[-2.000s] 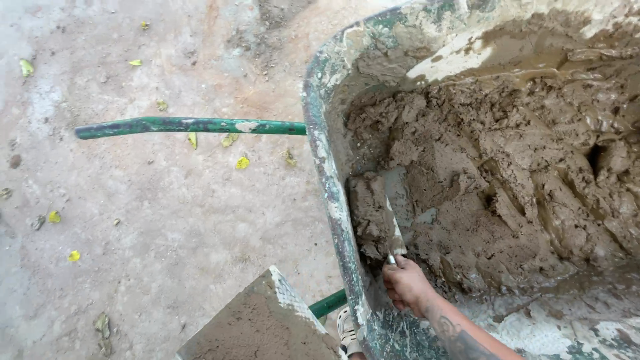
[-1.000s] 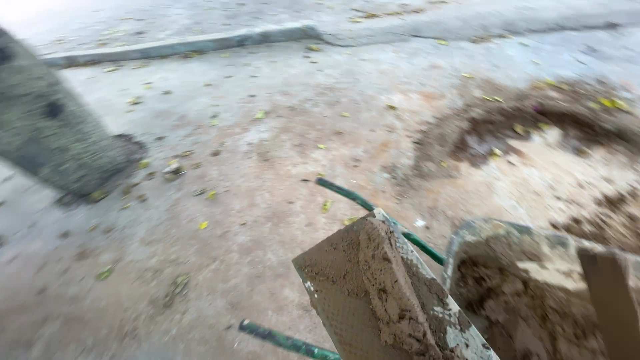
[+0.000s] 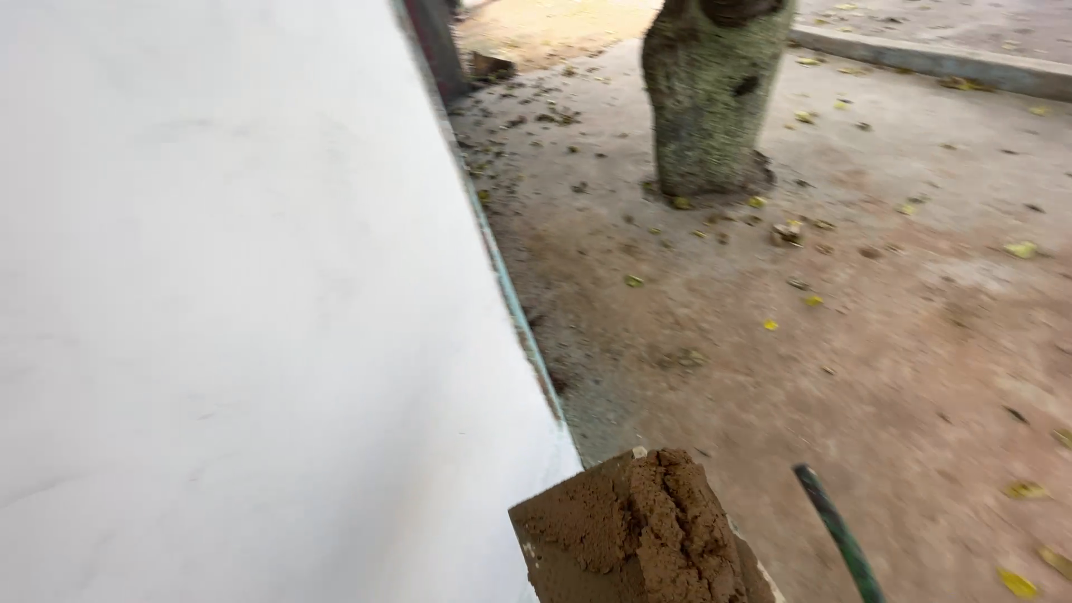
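Observation:
A flat mortar board, or hawk (image 3: 578, 511), juts up from the bottom edge of the head view. A thick, cracked ridge of wet brown mortar (image 3: 674, 528) lies on its right part, with a thinner smear on the left. Neither of my hands shows in this frame, and whatever holds the board is below the picture. No trowel can be made out now.
A smooth white wall (image 3: 251, 251) fills the left side, close to the board's left corner. The wheelbarrow's green handle (image 3: 842, 536) sticks up at the lower right. Farther off, a tree trunk (image 3: 712, 100) rises from the leaf-strewn ground (image 3: 837, 368), with a low concrete curb (image 3: 938, 63) behind it.
The view has swung left, from the wheelbarrow to the white wall. Two seconds ago my right hand held a trowel in the barrow's mortar; a ridge of mortar has since appeared on the board.

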